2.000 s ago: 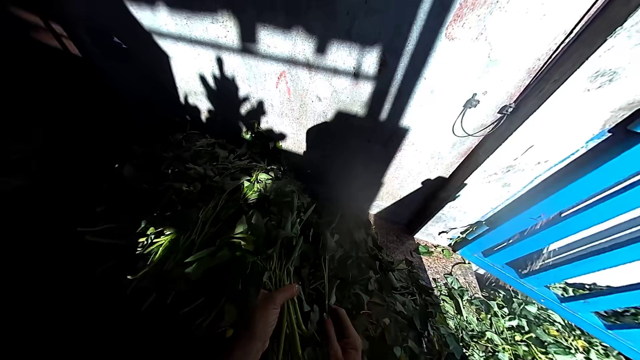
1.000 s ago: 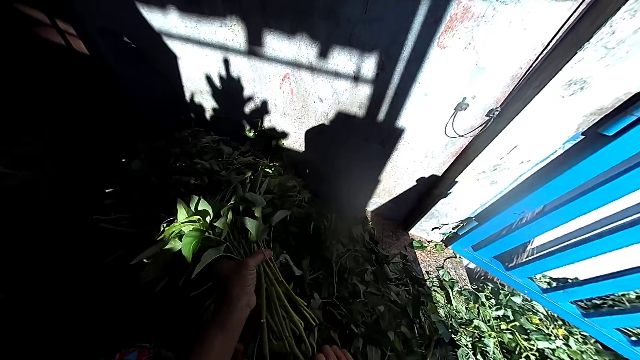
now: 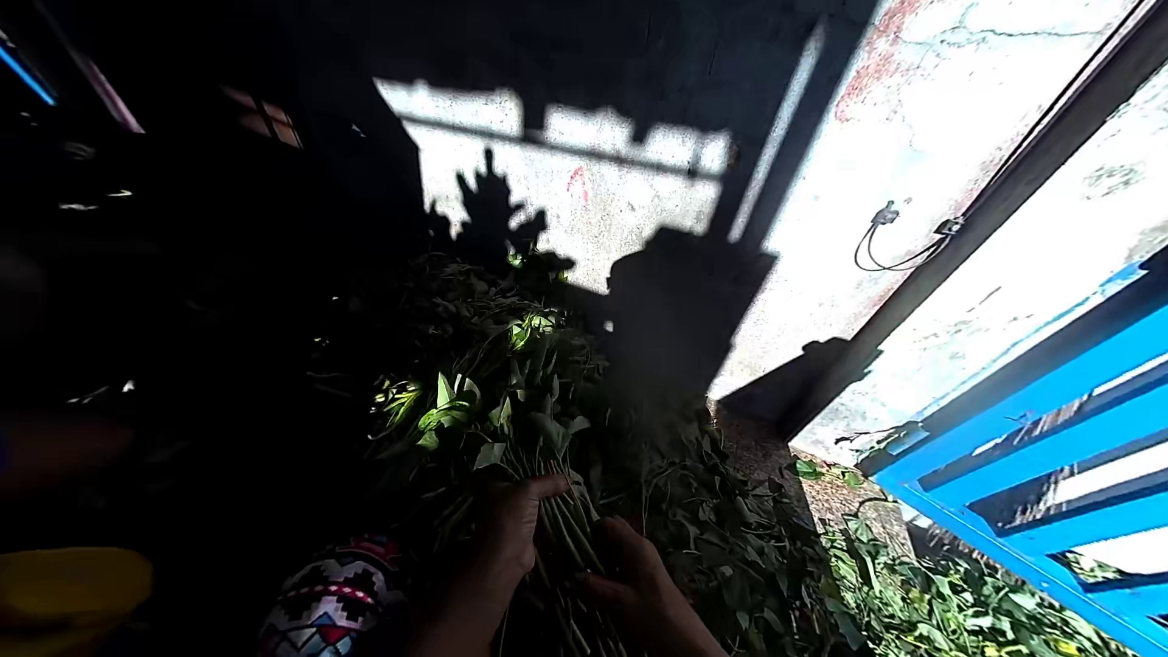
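Note:
My left hand [image 3: 520,516] is closed around a bunch of leafy green stems [image 3: 566,529], its thumb lying across them. The bunch's leaves [image 3: 456,415] spread beyond the hand, some in bright sun. At the lower right of the bunch, my right hand [image 3: 630,570] has its fingers bent against the stems; it touches them, but whether it grips any is too dark to tell. A heap of the same leafy greens [image 3: 712,511] lies in shadow around and beyond both hands.
A sunlit, stained wall [image 3: 821,265] rises behind the heap, with a short cable [image 3: 876,260] on it. A blue slatted gate [image 3: 1022,456] stands at right, more greens [image 3: 967,584] beneath it. Patterned cloth [image 3: 333,593] and a yellow object [image 3: 73,584] are at lower left.
My right hand, barely in view at the bottom edge one second ago, has come up beside the stems. My left hand still holds the bunch. The view now takes in more on the left.

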